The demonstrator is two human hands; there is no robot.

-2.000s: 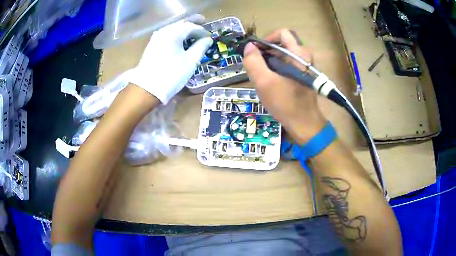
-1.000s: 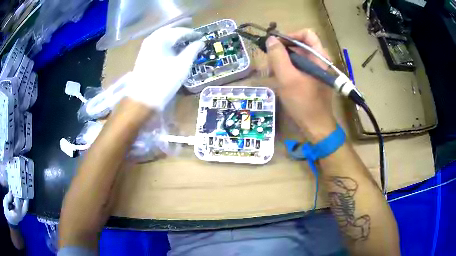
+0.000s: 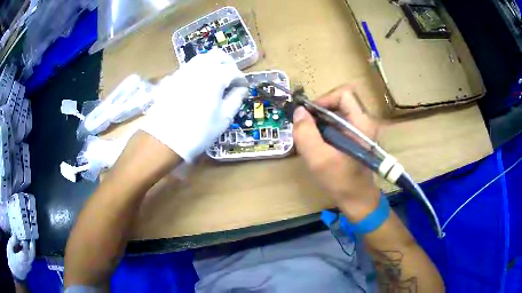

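An open white power strip half [image 3: 254,150] with a green circuit board [image 3: 276,117] lies on the brown cardboard sheet. My left hand [image 3: 200,103], in a white glove, covers its upper left side; its fingertips are over the board, and whether they hold a part cannot be seen. My bare right hand [image 3: 337,146] holds the soldering iron [image 3: 352,144], with its dark handle and cream collar, its tip over the board's upper part. A second open power strip half [image 3: 247,57] lies behind, tilted to the left, untouched.
Bagged white cords [image 3: 117,106] lie at left. Closed power strips [image 3: 23,214] are stacked at the far left, with another person's gloved hand [image 3: 20,256] below. A cardboard tray [image 3: 426,94] at right holds a blue pen [image 3: 370,40] and a dark metal box [image 3: 426,22]. Clear plastic [image 3: 140,20] hangs at top.
Both hands have moved from the rear power strip half to the nearer one, and the iron's tip is now over its board. The whole view has shifted, so the bench things appear higher.
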